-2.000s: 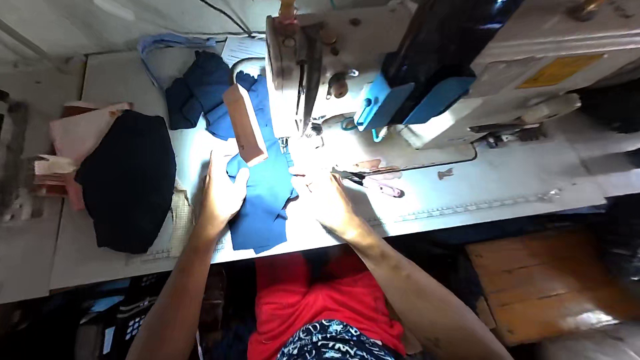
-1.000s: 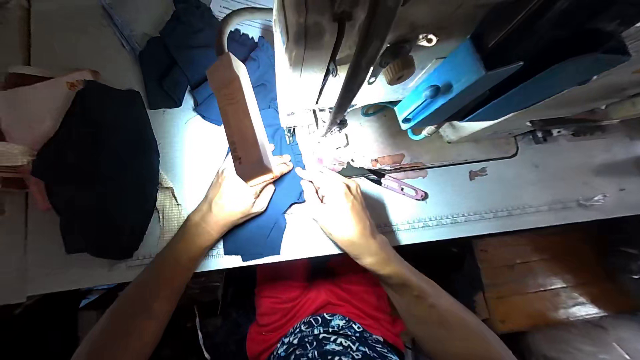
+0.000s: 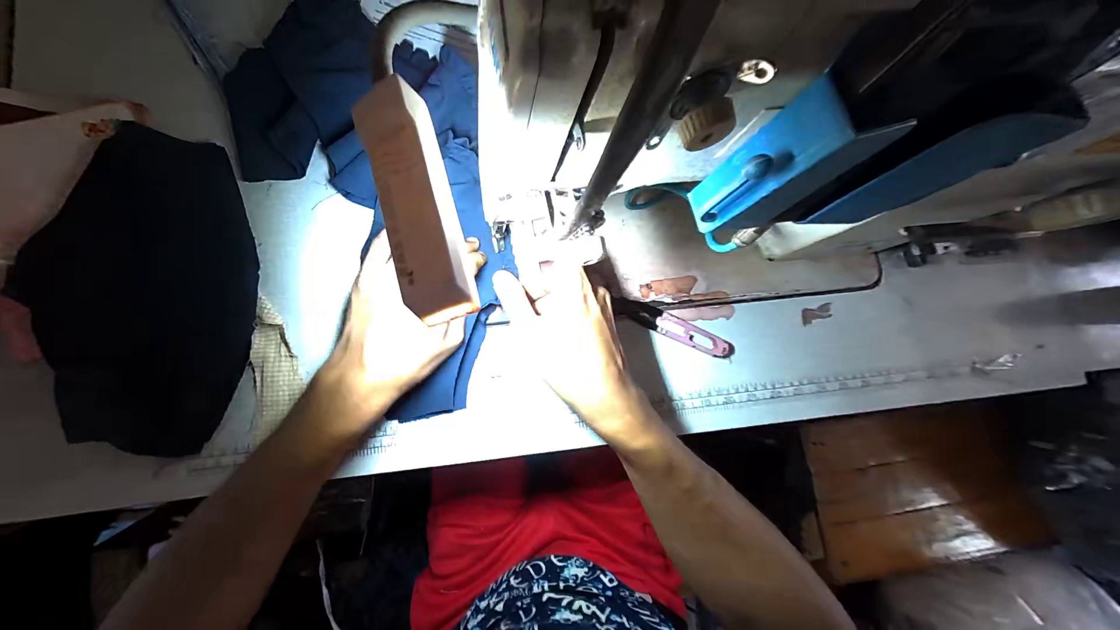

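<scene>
Navy blue fabric [image 3: 442, 376] lies on the sewing machine's bed, its right edge by the presser foot [image 3: 500, 236]. My left hand [image 3: 394, 324] rests on this fabric, fingers spread, partly hidden by a pinkish block-shaped lamp head [image 3: 416, 201] on a bent arm. My right hand [image 3: 569, 341] is at the fabric's right edge, just in front of the needle area; glare hides whether its fingertips pinch the cloth. Thread snips with a pink handle [image 3: 694, 336] lie beside my right hand, their dark end partly behind it.
The sewing machine head [image 3: 560, 79] stands ahead, with a blue metal bracket [image 3: 757, 166] at its right. Black fabric pieces [image 3: 144, 289] lie at the left, near a checked scrap [image 3: 276, 363]. More dark blue cloth [image 3: 302, 87] lies behind. A measuring tape [image 3: 787, 388] runs along the table's front edge.
The view has come closer to the machine. My right hand has drawn its fingers together near the fabric's edge. My left hand remains on the blue fabric.
</scene>
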